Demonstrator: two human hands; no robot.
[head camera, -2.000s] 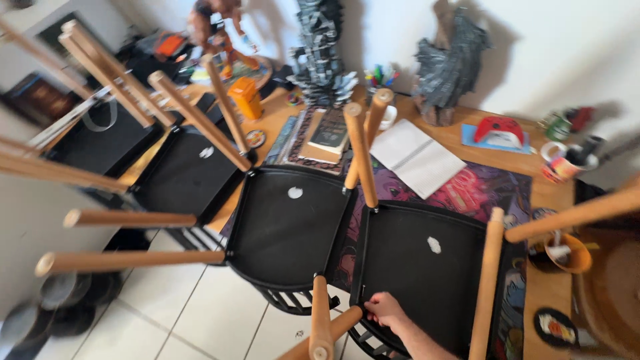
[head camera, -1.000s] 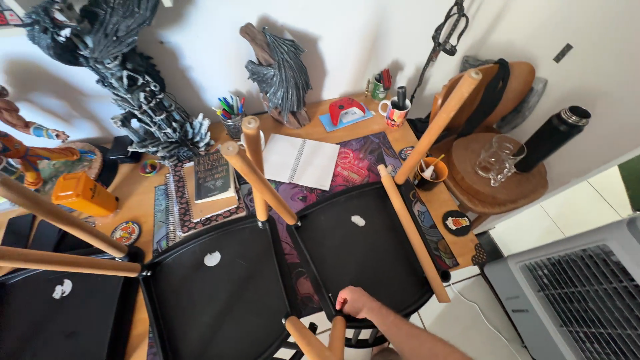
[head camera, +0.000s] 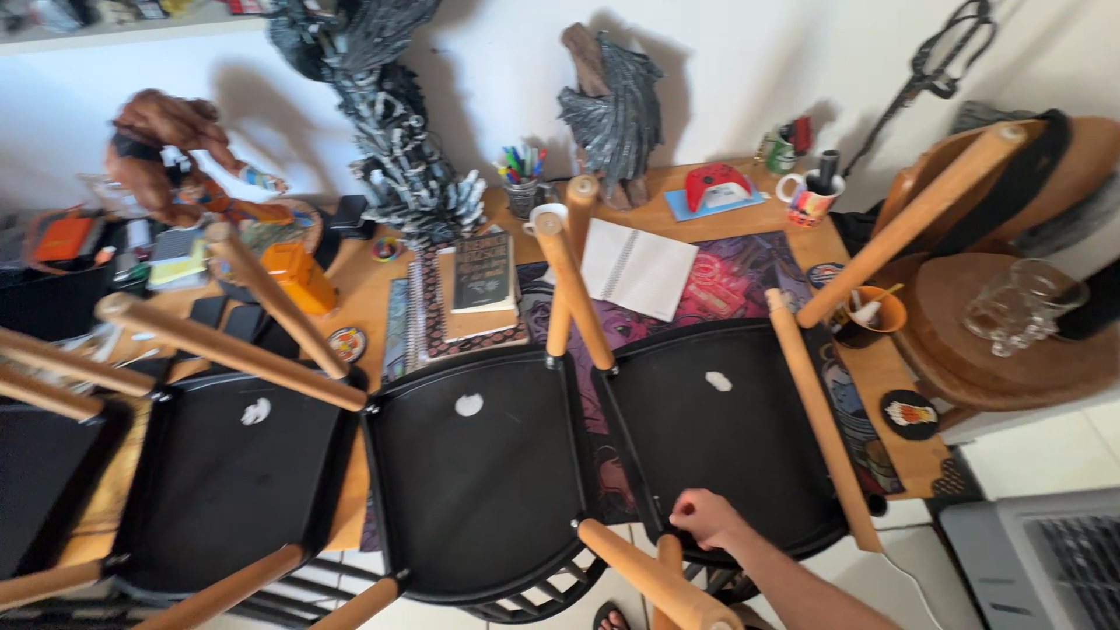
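Several black chairs with round wooden legs lie upside down across a wooden desk. My right hand (head camera: 703, 518) is at the near left corner of the rightmost chair's seat (head camera: 726, 437), its fingers curled close to where a wooden leg (head camera: 669, 577) joins; whether it holds something small cannot be told. A separate-looking wooden leg (head camera: 827, 420) lies along the right edge of that seat. Another leg (head camera: 910, 223) rises from its far right corner. To the left are the second seat (head camera: 477, 472) and a third seat (head camera: 236, 472). My left hand is not in view.
Behind the seats stand figurines (head camera: 617, 114), an open notebook (head camera: 639, 267), books (head camera: 483, 271), a red game controller (head camera: 717, 185) and a mug (head camera: 812, 197). On the right are an orange cup (head camera: 875, 315), a round wooden stool (head camera: 945, 350) with glassware, and a grey appliance (head camera: 989, 560).
The view has swung right since the first frame and partly back left since the second. My right hand stays at the same corner of the rightmost chair.
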